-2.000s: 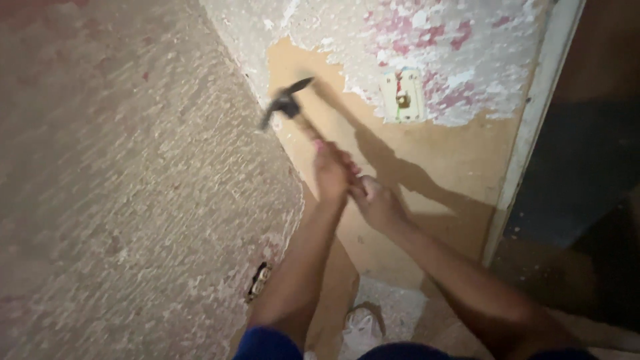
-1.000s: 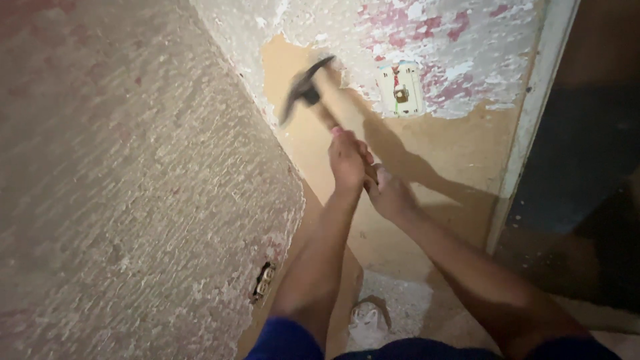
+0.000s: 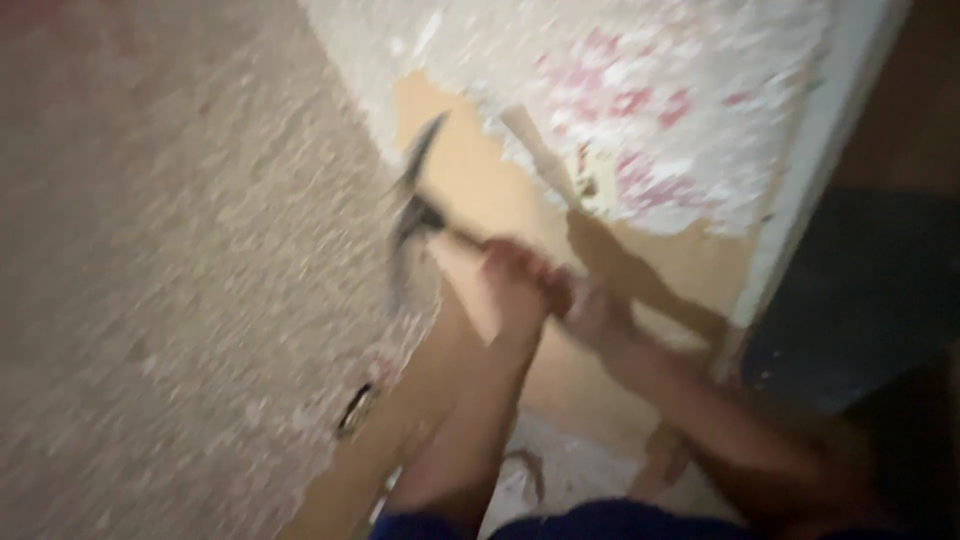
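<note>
A pick-like hand tool, its dark head blurred, hangs in front of the corner where two walls meet. My left hand grips its handle nearer the head, and my right hand is closed around the handle's lower end. One curved tip of the head points up and the other down the left wall. Behind it, the far wall has a smooth tan area below rough, patchy white and pink coating. Whether the head touches a wall cannot be told.
The rough left wall carries an opening with an electrical box low down. An uncovered electrical box sits in the far wall. A pale door frame stands at right beside a dark area. A shoe shows below.
The tool's head has moved left and down from the far wall's tan area toward the corner, and its handle lies flatter. Both hands still hold the handle.
</note>
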